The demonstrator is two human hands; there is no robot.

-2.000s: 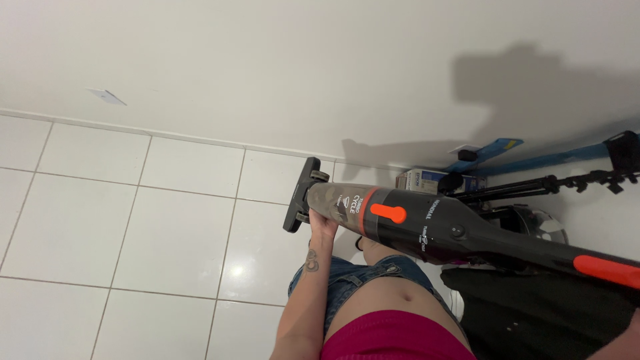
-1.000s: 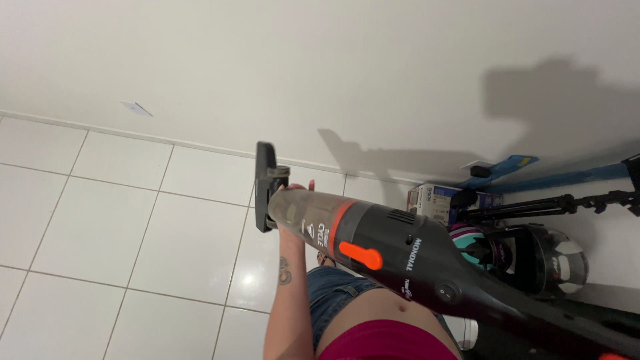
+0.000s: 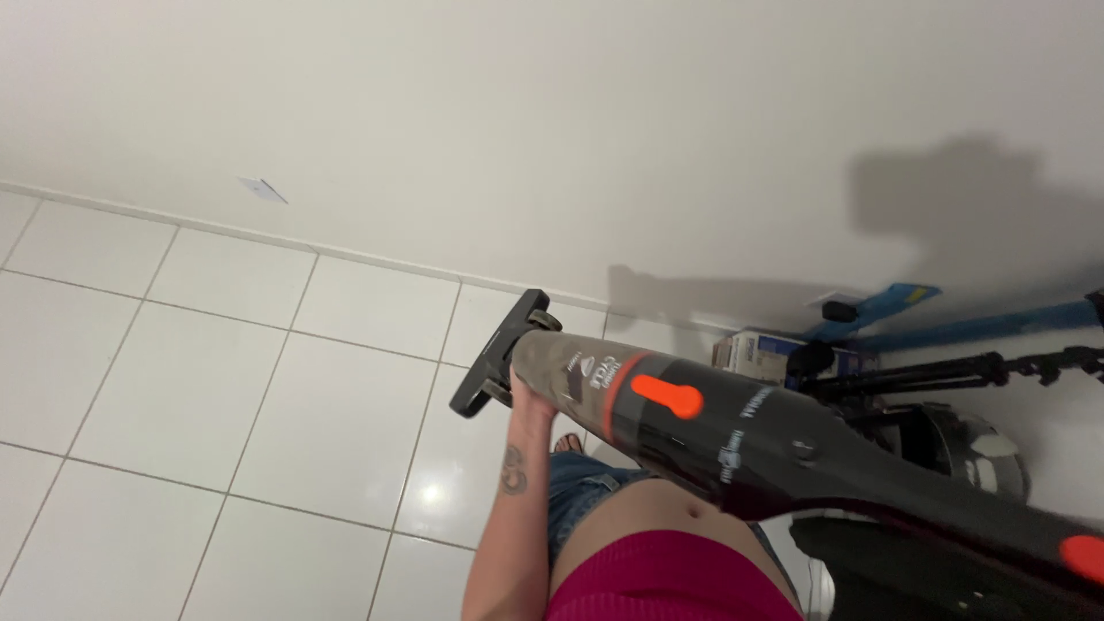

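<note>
A black and grey Mondial stick vacuum cleaner with orange buttons stretches across the view from centre to lower right. Its black floor nozzle, with small wheels, is raised in front of the tiled floor. My left hand holds the underside of the cleaner near the nozzle, just behind the clear dust container; most of its fingers are hidden by it. The handle runs out of the frame at the right edge. My right hand is outside the view.
A white wall with a low skirting borders the white tiles. At the right stand a cardboard box, a black tripod, a blue bar, a helmet and dark fabric. A wall plate is at left.
Compared with one second ago, the cleaner's nozzle has tilted over and sits lower in the view, over the tiles. My left hand has stayed on the cleaner throughout.
</note>
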